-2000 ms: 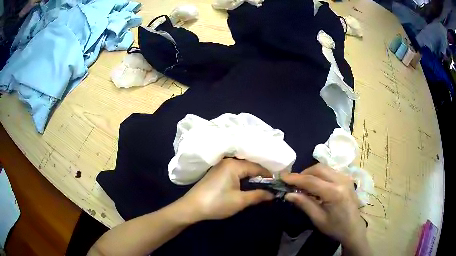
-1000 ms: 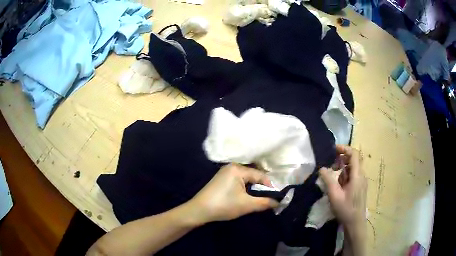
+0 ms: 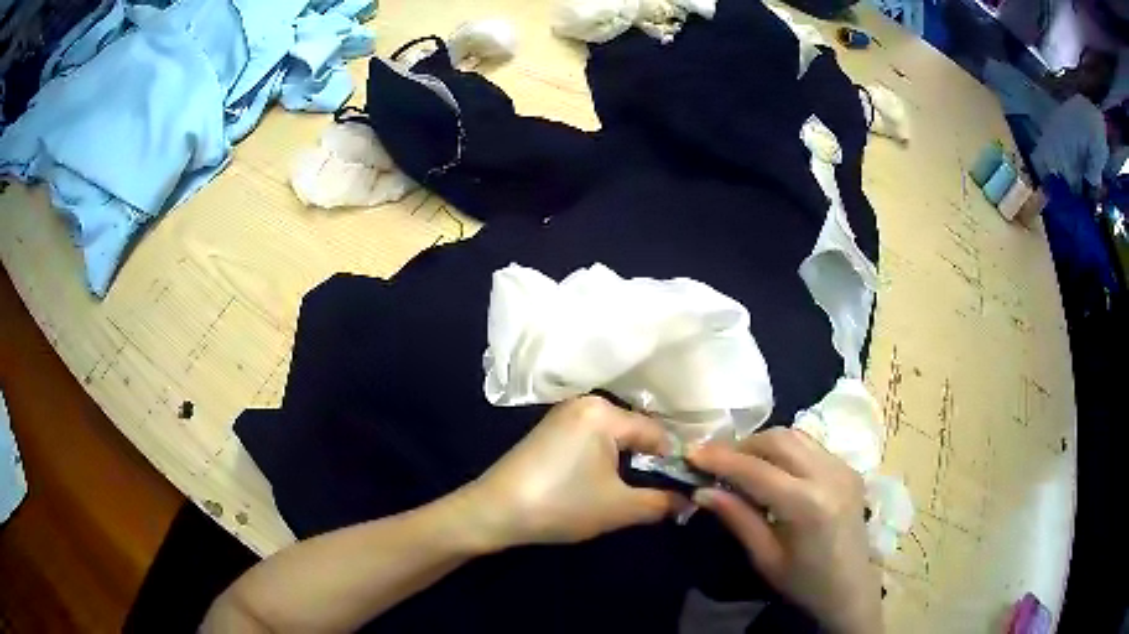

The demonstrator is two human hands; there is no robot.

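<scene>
A black garment (image 3: 409, 359) lies spread over the table under both my hands. A puffy white ruffle (image 3: 631, 337) lies on it, just beyond my fingers. My left hand (image 3: 570, 477) pinches a black edge of the garment with a small pale piece on it. My right hand (image 3: 786, 502) meets it there, its thumb and fingers closed on the same edge. Whether a tool is in my right hand is hidden by its fingers. More white ruffle (image 3: 844, 424) shows beyond my right hand, and a smooth pale lining (image 3: 844, 279) above it.
The pale wooden table (image 3: 978, 409) has a curved edge. Light blue garments (image 3: 136, 118) are piled at the upper left. A black cup-shaped piece (image 3: 415, 118) lies beside them. Small spools (image 3: 998, 180) stand at the right, a pink item (image 3: 1028, 616) at the lower right. A person (image 3: 1075, 124) is at the far right.
My right hand was apart at the right one second ago, over the white ruffle; it has come back left to my left hand. The white ruffle in front has spread slightly left.
</scene>
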